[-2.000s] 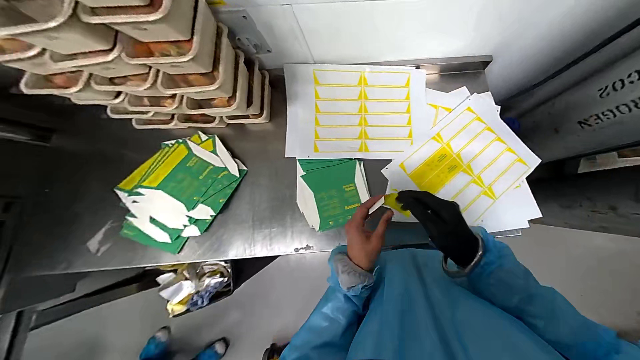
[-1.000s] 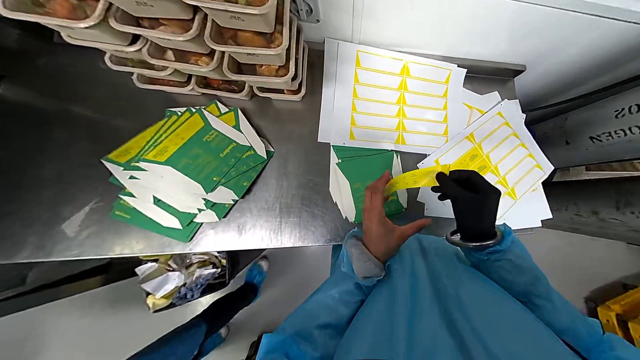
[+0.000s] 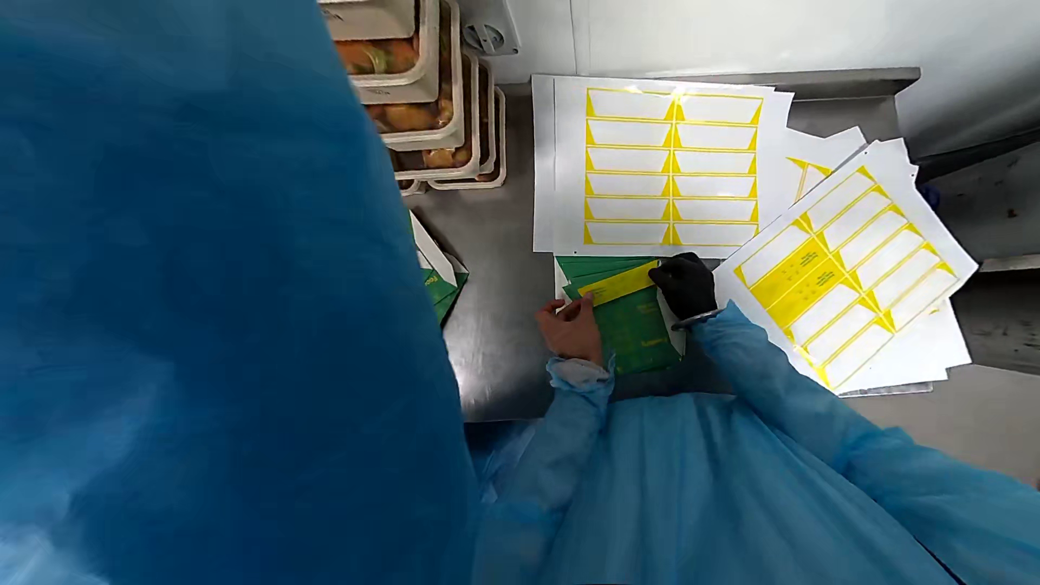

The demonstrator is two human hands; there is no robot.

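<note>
A yellow label strip (image 3: 619, 283) lies across the upper part of a stack of green cardboard sleeves (image 3: 642, 329). My left hand (image 3: 571, 327), bare, pinches the strip's left end. The right end is between the fingers of my right hand (image 3: 685, 284), which wears a black glove. Right of the sleeves lies a white label sheet (image 3: 853, 276) with yellow-edged labels, two of them solid yellow. Above the sleeves is another sheet of labels (image 3: 671, 166), lying flat on more paper.
A person in a blue gown (image 3: 219, 309) fills the left side, close to the camera, and hides part of the steel table (image 3: 504, 325). Stacked food trays (image 3: 406, 122) stand at the upper left. Part of a second pile of green sleeves (image 3: 443, 280) shows beside the gown.
The yellow strip, held above the stack's right edge a second ago, is now across the green sleeves. A person in a blue gown has come in at the left, covering most of the second pile.
</note>
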